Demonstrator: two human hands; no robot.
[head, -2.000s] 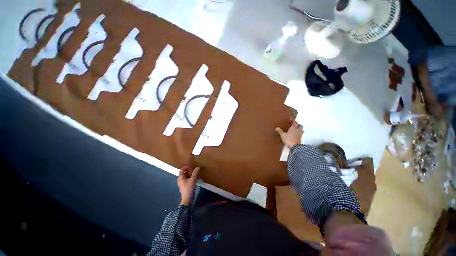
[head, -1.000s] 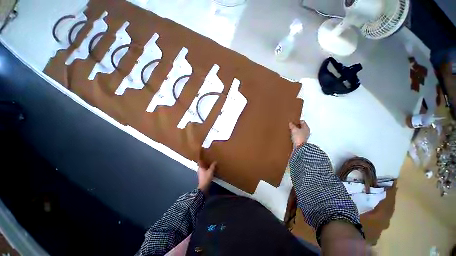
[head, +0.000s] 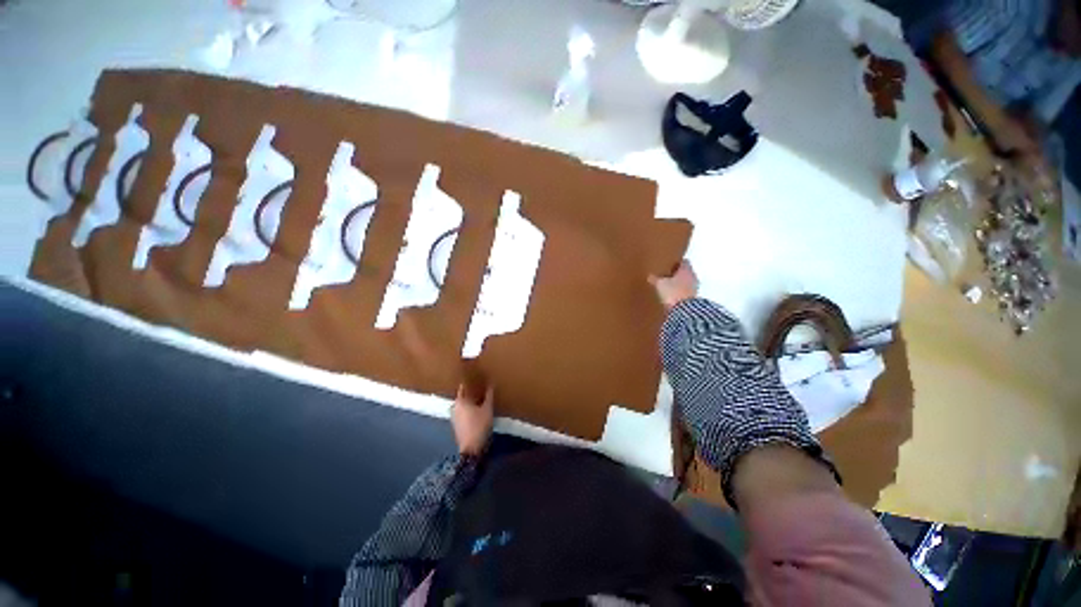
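Brown bag panels (head: 581, 296) lie in an overlapping row on the white-covered table. White shaped patches (head: 507, 279) repeat along the row, with thin dark handles (head: 273, 213) arching beside most of them. My left hand (head: 474, 415) is at the near edge of the row, its fingertips on a raised bit of brown panel. My right hand (head: 676, 286) grips the right edge of the end panel, near its stepped corner. A stack of panels with handles bunched in a thick coil (head: 810, 320) lies right of my right forearm, which partly covers it.
A black strap-like item (head: 709, 133), a clear bottle (head: 574, 78) and a white fan base (head: 683, 48) stand beyond the row. At the right are a small white bottle (head: 922, 178), a glittering heap of small parts (head: 1015, 255) and another person's arm (head: 978, 89).
The view has shifted and turned, so the row lies flatter across it. Both hands stay at the end panel's edges; the right hand is nearer its upper stepped corner than a second ago.
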